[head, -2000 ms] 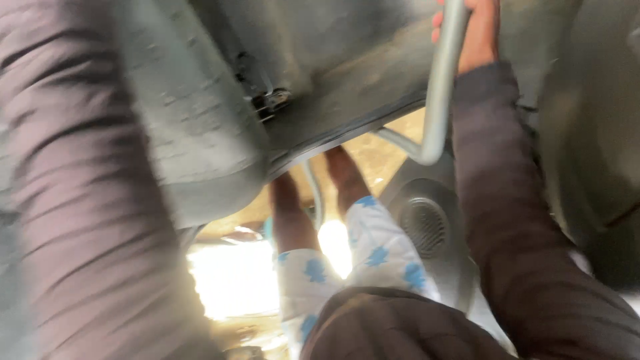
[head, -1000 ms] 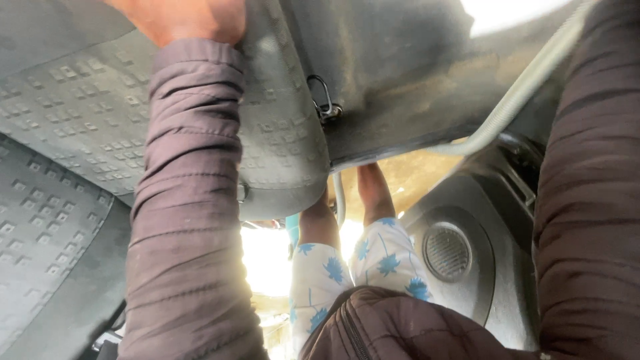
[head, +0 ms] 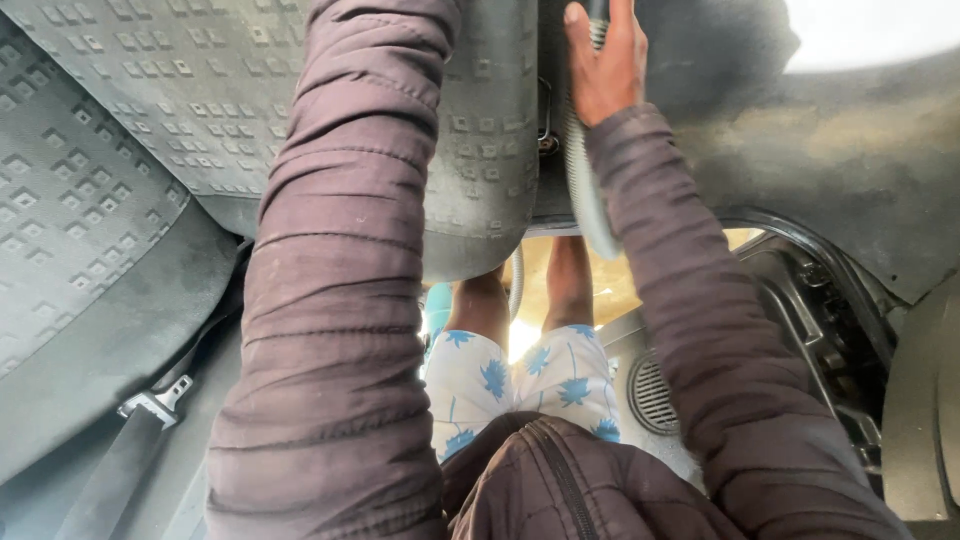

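Observation:
At the top of the head view my right hand (head: pixel 609 71) is closed round a grey ribbed vacuum hose (head: pixel 581 169), near a dark tube end (head: pixel 598 9). The hose hangs down beside the front of a car's rear seat cushion (head: pixel 480 135) and passes behind my right sleeve. My left arm reaches up over the patterned grey seat fabric, and the left hand is beyond the top edge of the view. Lower down, between my legs, another stretch of ribbed hose (head: pixel 516 281) shows outside the door opening.
A seat belt tongue (head: pixel 154 405) on its strap lies at the lower left, by the patterned seat backrest (head: pixel 67 195). A metal loop (head: pixel 547 112) stands at the cushion's edge. The door panel with its round speaker grille (head: pixel 654 394) is at the lower right, beside the door frame's rubber seal (head: pixel 817 244).
My left hand, seen on the seat one second ago, is out of view now. The right hand has come back into view on the hose, which now hangs closer to the seat.

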